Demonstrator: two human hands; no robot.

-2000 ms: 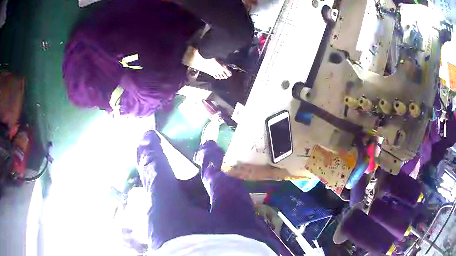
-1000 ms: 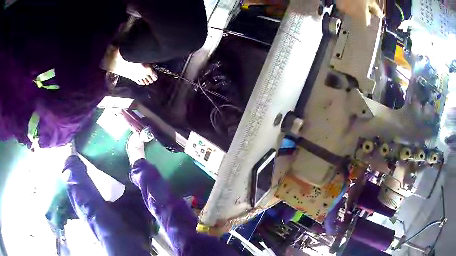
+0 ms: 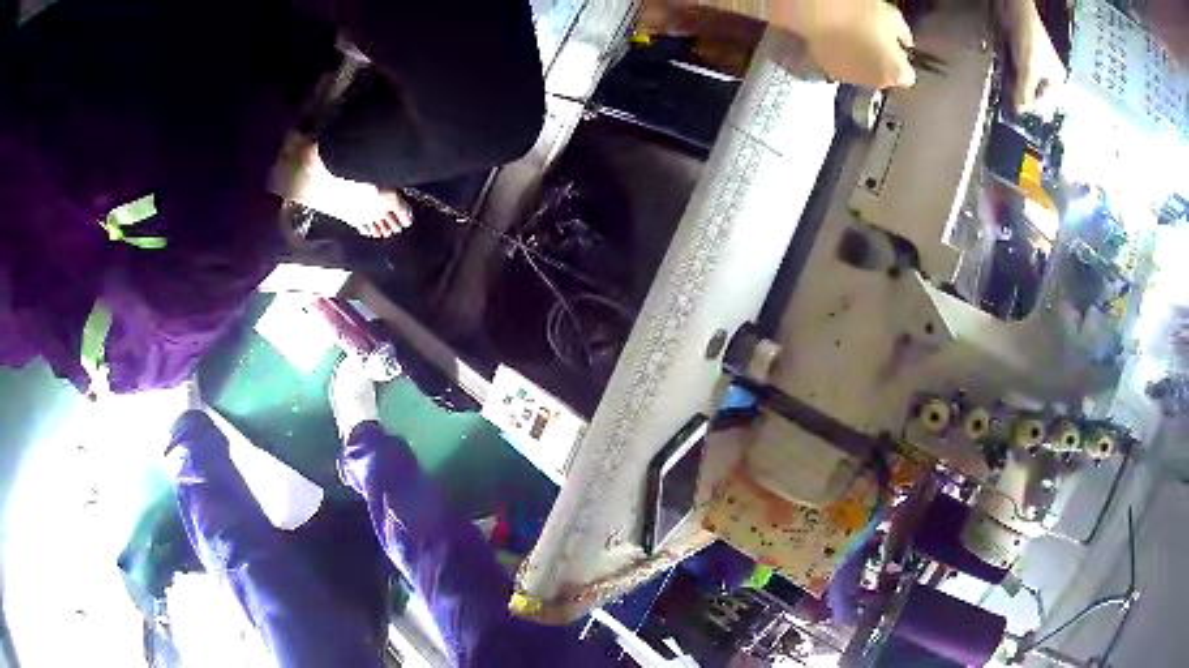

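Note:
Neither of my own hands is in view. Nearest in front of me is a cream sewing machine (image 3: 828, 307), seen from above, with several tension knobs at its lower right. Its table edge (image 3: 691, 248) carries a printed ruler scale. A phone (image 3: 675, 485) with a pale rim lies near the table's end beside a patterned cloth (image 3: 789, 529). Two hands at the top appear to be another person's: one hand (image 3: 861, 46) is over the machine by a thin dark item I cannot identify, the other hand (image 3: 1033, 65) is farther right.
A person's dark-trousered knee (image 3: 437, 91) and bare foot (image 3: 352, 202) are at upper left, beside a purple cloth pile (image 3: 170, 287) with green ties. Purple-trousered legs (image 3: 404, 535) stand on the green floor (image 3: 443, 450). Purple thread cones (image 3: 945, 626) are at lower right.
The view has moved closer to the machine since the oldest frame. The two hands have entered farther at the top. The phone and patterned cloth remain by the table's end.

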